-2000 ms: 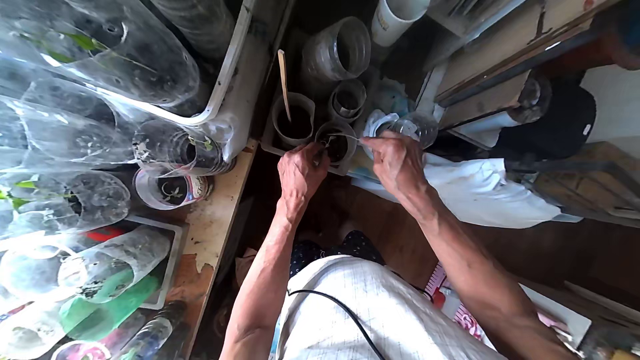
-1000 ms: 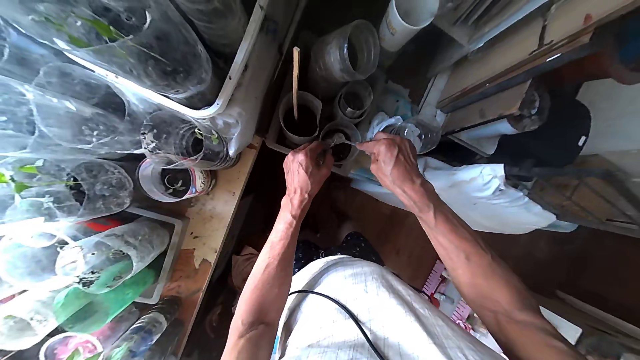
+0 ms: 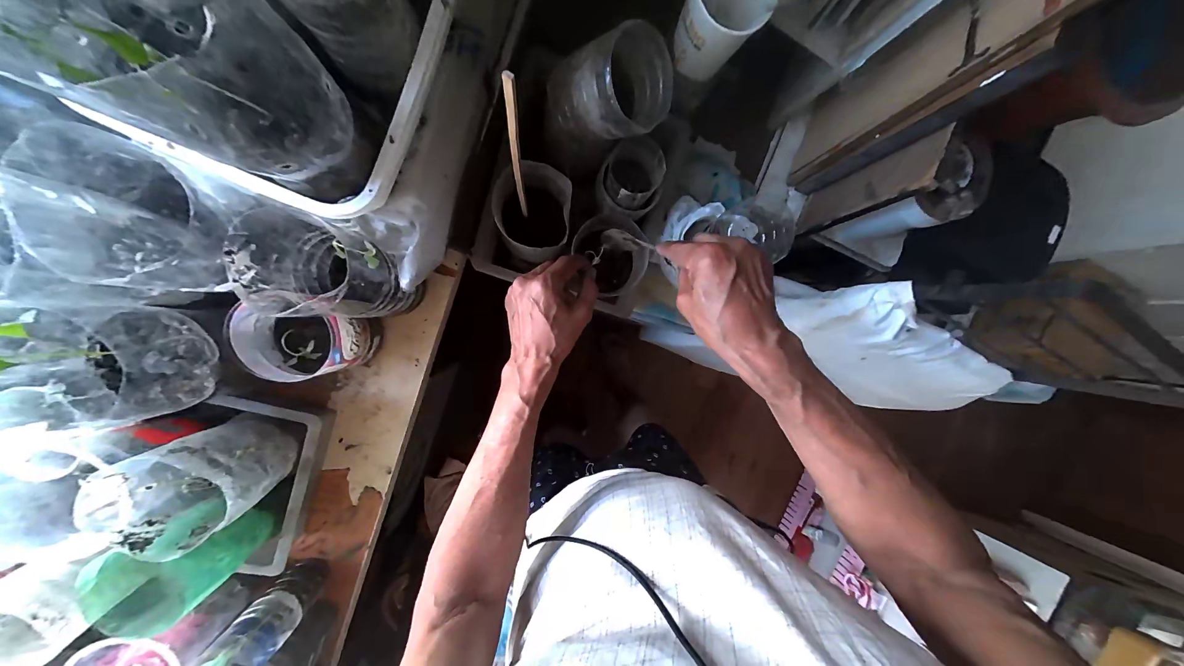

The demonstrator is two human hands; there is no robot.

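Note:
A small clear plastic cup with dark soil (image 3: 615, 264) stands between my hands, a pale, thin seedling (image 3: 597, 252) showing at its left side. My left hand (image 3: 553, 301) is at the cup's near left rim, fingers pinched together; whether they grip the seedling or the rim I cannot tell. At the right, my right hand (image 3: 726, 282) pinches a thin, light-coloured tool (image 3: 638, 240) that reaches over the cup. Just behind my left hand, a wider pot of dark soil (image 3: 532, 217) has a wooden stick (image 3: 514, 139) standing in it.
Nested small cups (image 3: 634, 174), a large clear container (image 3: 638, 79) and a white cup (image 3: 717, 32) stand behind. On the left, cut plastic bottles and a seedling in a printed cup (image 3: 298, 347) crowd a wooden table (image 3: 393, 407). A white cloth (image 3: 869, 342) lies right.
Both hands stay around the same small cup. The thin tool in my right hand reaches over the cup in the earlier frames too; only slight finger shifts show.

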